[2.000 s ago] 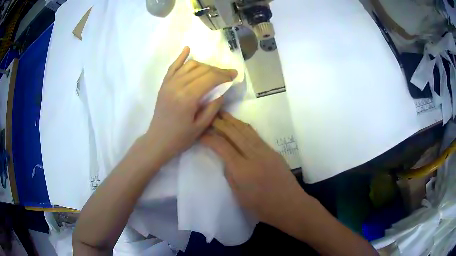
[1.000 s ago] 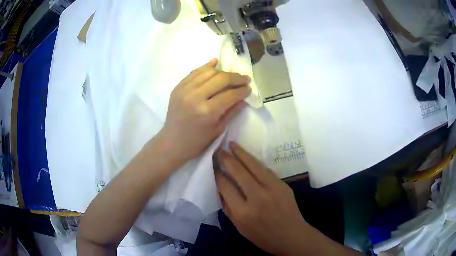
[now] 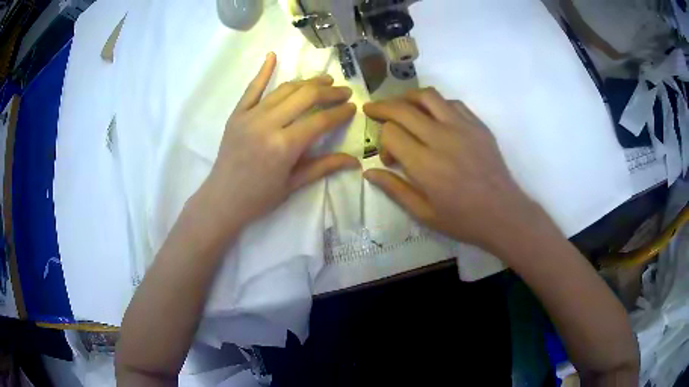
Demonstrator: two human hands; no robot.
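The thin white garment panel (image 3: 264, 257) lies on the machine bed left of the needle and hangs wrinkled over the front edge. My left hand (image 3: 291, 132) lies on the cloth with fingers spread, fingertips near the cloth's right edge, just in front of the presser foot (image 3: 347, 62). My right hand (image 3: 442, 155) is bent at the right side of that edge, fingertips close to the left ones; whether it pinches cloth is unclear. The shiny needle plate (image 3: 371, 140) shows between the hands.
The machine head with its tension dial (image 3: 403, 49) is at top centre, beside a rounded grey-white guard (image 3: 240, 10). A white cover sheet (image 3: 521, 106) lies right. A blue tray (image 3: 38, 249) is left. A printed ruler scale (image 3: 378, 246) runs along the front edge. White strips (image 3: 657, 106) hang right.
My right hand has moved up and right from the lower cloth to beside the needle area. My left hand has shifted slightly left and its fingers have spread. The hanging cloth has moved left, baring the ruler scale.
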